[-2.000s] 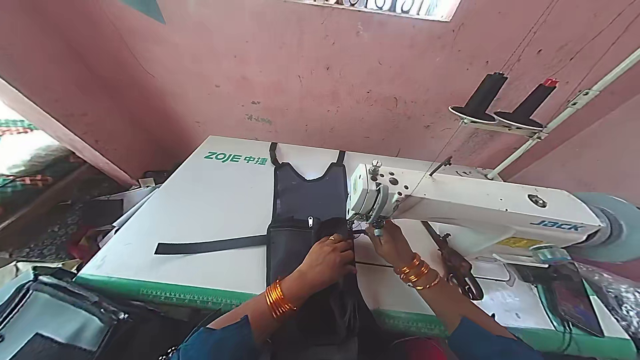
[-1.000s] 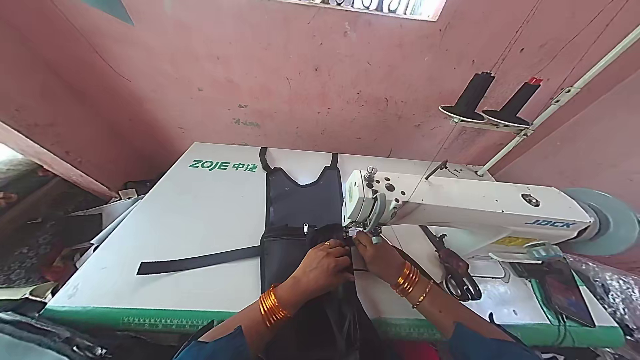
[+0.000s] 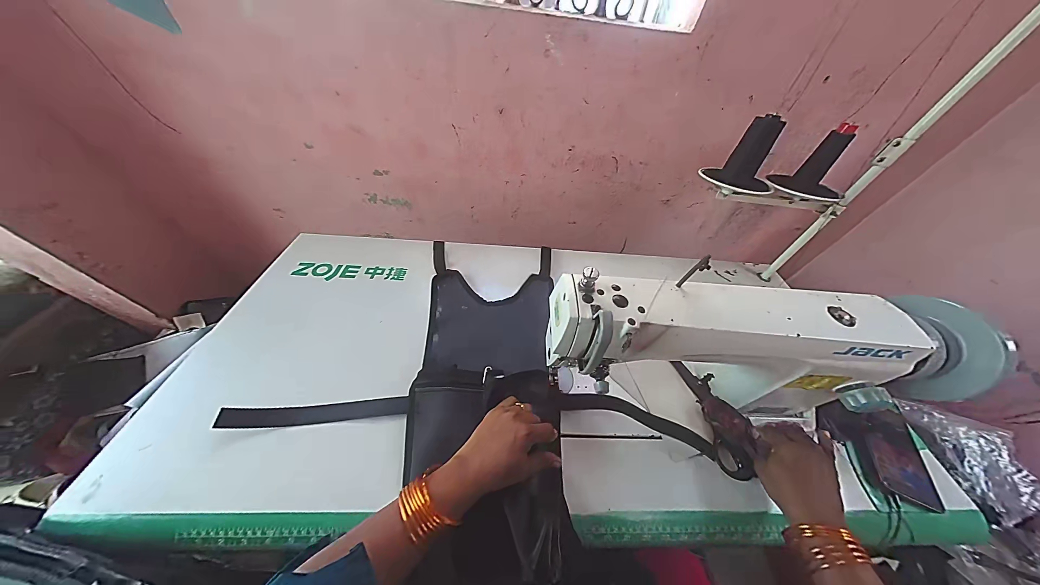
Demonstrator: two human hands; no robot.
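My left hand (image 3: 508, 443) rests on a dark fabric piece (image 3: 487, 333) with a zip and straps, its fingers pressed on the folded part beside the needle area. A black strap (image 3: 313, 412) runs out to the left, and another strap (image 3: 642, 416) runs right toward the scissors. My right hand (image 3: 792, 467) is at the handles of dark-handled scissors (image 3: 731, 439), right of the fabric; how firmly it holds them cannot be told. The white Jack sewing machine (image 3: 756, 325) has its head just right of the fabric's upper part.
The white sewing table (image 3: 341, 325) has a green front edge with a ruler scale. A phone-like dark device (image 3: 902, 463) and cables lie at the right, near clear plastic wrap (image 3: 975, 455). Two black thread cones (image 3: 756, 154) stand on a holder behind the machine. Dark items lie left of the table.
My right hand has moved right, from beside the needle area to the scissors. My left hand stays on the fabric. The strap right of the fabric now shows stretched across the table.
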